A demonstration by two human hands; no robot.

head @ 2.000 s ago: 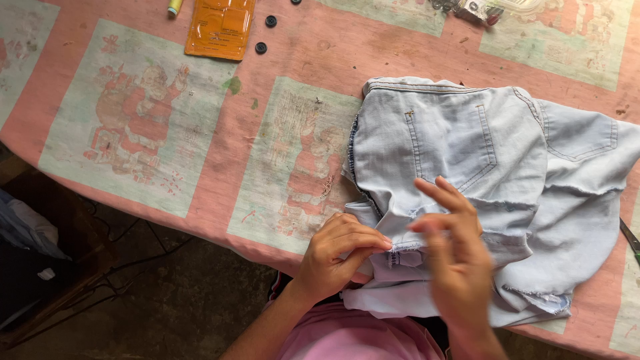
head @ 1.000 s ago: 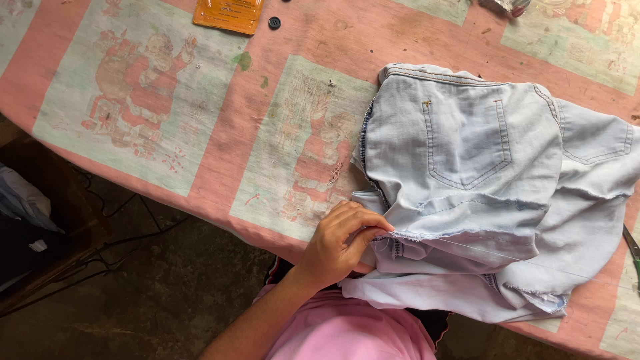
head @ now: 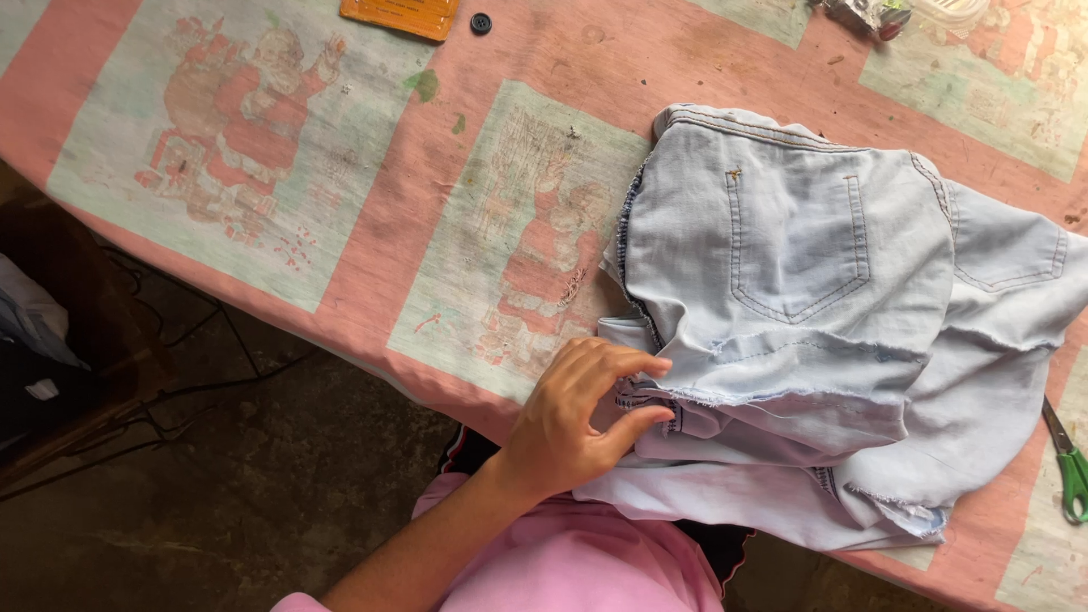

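Observation:
A light blue denim garment (head: 799,229) with stitched back pockets and frayed raw edges lies folded near the table's front edge. At its lower left corner is my left hand (head: 586,416), thumb and forefinger apart beside the frayed edge and dark seam stitching, with nothing visible between them. Whether its other fingers touch the cloth cannot be told. A fine pale thread seems to run along the frayed edge. My right hand is out of view.
Green-handled scissors (head: 1071,476) lie right of the denim. A dark button (head: 481,23) and an orange needle packet (head: 399,15) lie on the printed tablecloth (head: 357,246) at the top. A foil wrapper (head: 858,15) is at upper right. A dark wooden piece of furniture (head: 110,340) stands at left.
My right hand, over the denim two seconds ago, has gone out of view. My left thumb and forefinger, together on the cloth's edge a second ago, have parted.

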